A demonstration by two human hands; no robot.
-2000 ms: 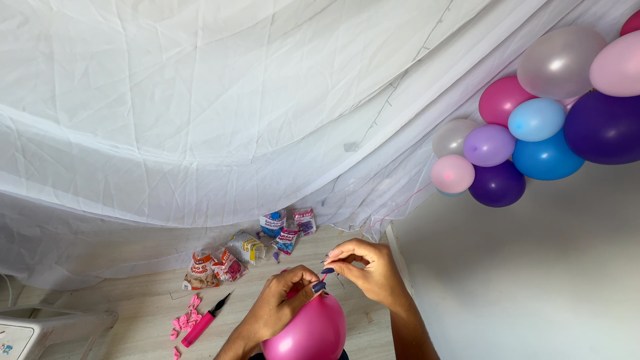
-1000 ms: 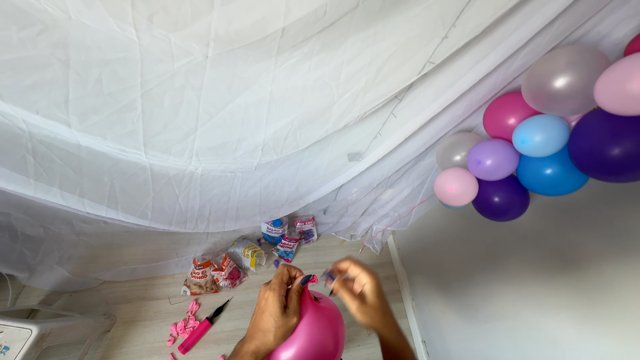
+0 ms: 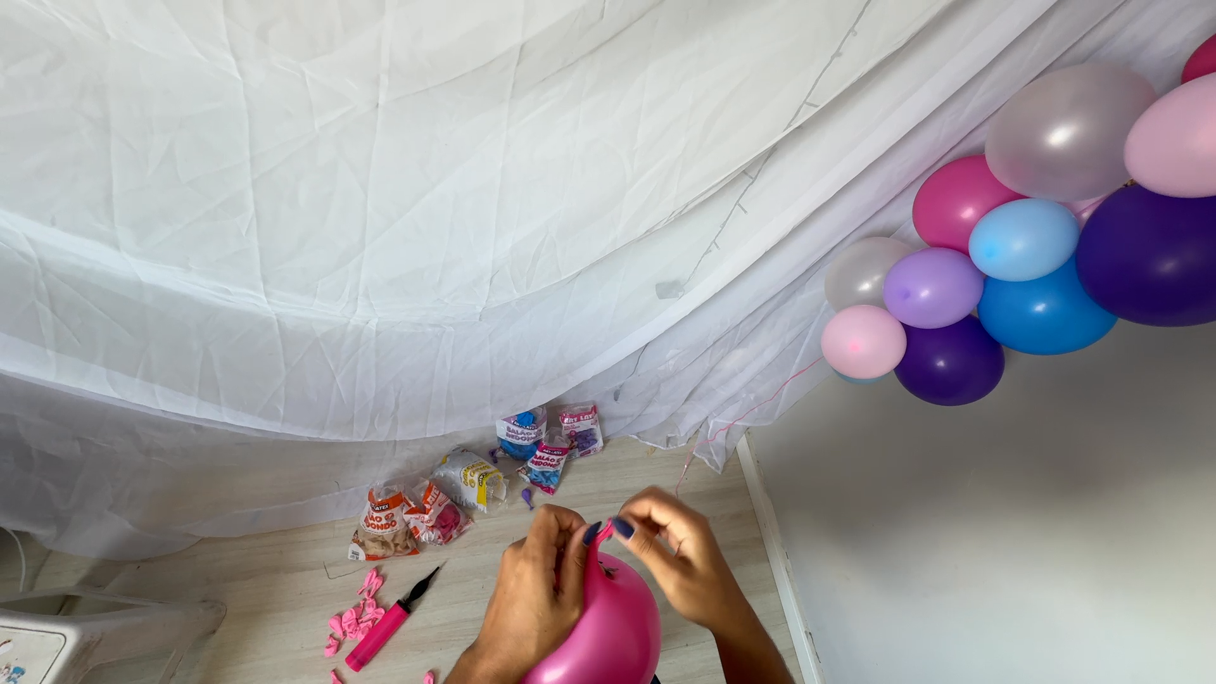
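An inflated pink balloon is at the bottom centre of the head view. My left hand pinches the balloon's neck from the left. On the right, my right hand has thumb and fingers on the stretched end of that neck. The two thumbs, with dark nails, nearly meet there. A pink hand balloon pump with a black nozzle lies on the floor to the left. Beside it are several uninflated pink balloons.
Bags of balloons lie along the hem of a white sheer curtain. A balloon garland hangs at the upper right, with a thin pink string trailing from it. A white plastic stool stands lower left.
My right hand has come in closer to my left at the balloon's neck, after being raised a little apart two seconds ago. The balloon stays in my left hand.
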